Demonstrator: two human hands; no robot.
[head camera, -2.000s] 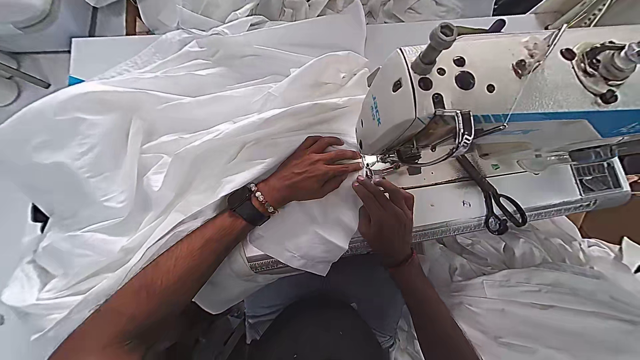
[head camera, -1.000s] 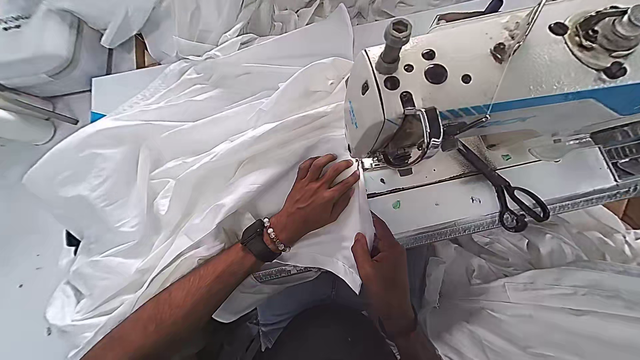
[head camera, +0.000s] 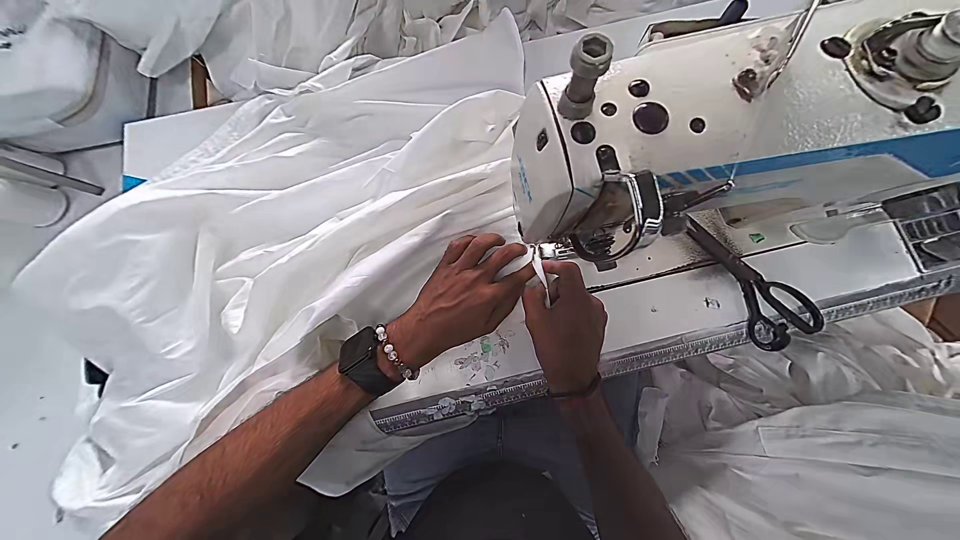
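White fabric (head camera: 360, 195) is spread in folds over the left of the sewing table and runs up to an industrial sewing machine (head camera: 675, 127). My left hand (head camera: 476, 289), with a dark watch and a beaded bracelet at the wrist, pinches the fabric's edge just left of the presser foot (head camera: 553, 251). Close beside it, my right hand (head camera: 566, 319) grips a narrow folded end of the white fabric between thumb and fingers. Both hands' fingertips nearly meet in front of the foot. The needle is too small to make out.
Black-handled scissors (head camera: 757, 289) lie on the machine bed, right of my hands. A measuring tape strip (head camera: 675, 351) runs along the table's front edge. More white cloth (head camera: 825, 450) is heaped at the lower right, and further white fabric (head camera: 300, 30) lies behind the table.
The fabric flap that covered the table's front edge has been drawn back, baring the tabletop. My right hand has moved up from the flap's lower edge to beside the presser foot.
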